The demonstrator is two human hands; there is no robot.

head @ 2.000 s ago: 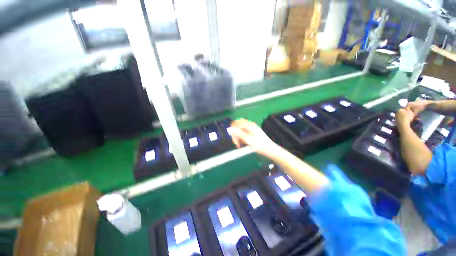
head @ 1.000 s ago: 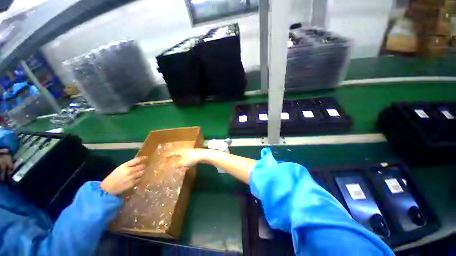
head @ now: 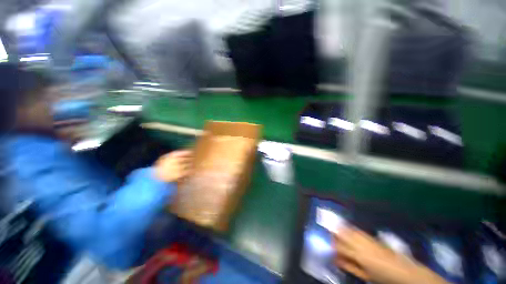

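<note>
My right hand (head: 374,258) comes in from the lower right, badly blurred. Its fingers are over the leftmost phone (head: 319,252) in the near black foam tray (head: 294,260), beside its pale label (head: 328,219). Whether it grips anything cannot be told. The phone is a glossy dark blue slab. More phones with pale labels lie to its right, partly behind my hand. My left hand is not in view.
An open cardboard box (head: 233,130) with clear scraps stands left; another person's hand (head: 175,165) is at its left side. A white bottle (head: 277,161) stands between box and tray. A foam tray (head: 383,141) lies behind the post (head: 366,83). Black stacks (head: 274,55) stand farther back.
My right hand was in the cardboard box a second ago and is now over the near tray. The view has shifted and blurred. The other person's hand remains at the box's left side.
</note>
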